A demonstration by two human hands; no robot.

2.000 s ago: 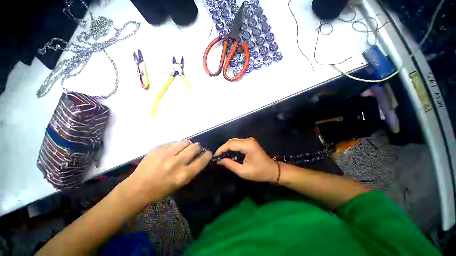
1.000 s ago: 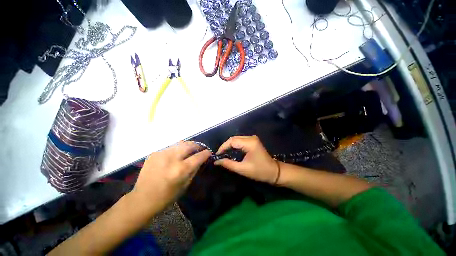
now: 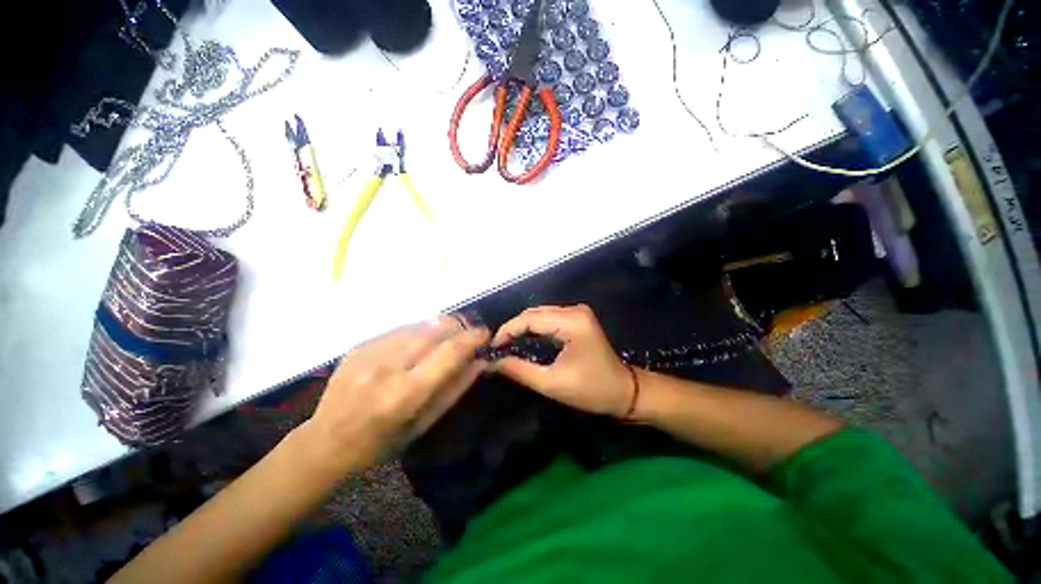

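Note:
The black garment lies over my lap below the table edge, with a thin shiny chain or beaded trim along it. My right hand pinches the bunched dark cloth edge between thumb and fingers. My left hand is just left of it, its fingertips meeting the same edge. It is slightly blurred, and whether it holds cloth, trim or a needle cannot be told. No needle or thread can be made out.
On the white table lie a striped pouch, loose metal chain, small snips, yellow-handled pliers and red-handled scissors over a sheet of round discs. A pale cable curves at right.
My left hand's fingers have shifted and turned at the cloth edge; the thin shiny strand above them is less visible. My right hand keeps its pinch. The view has shifted slightly.

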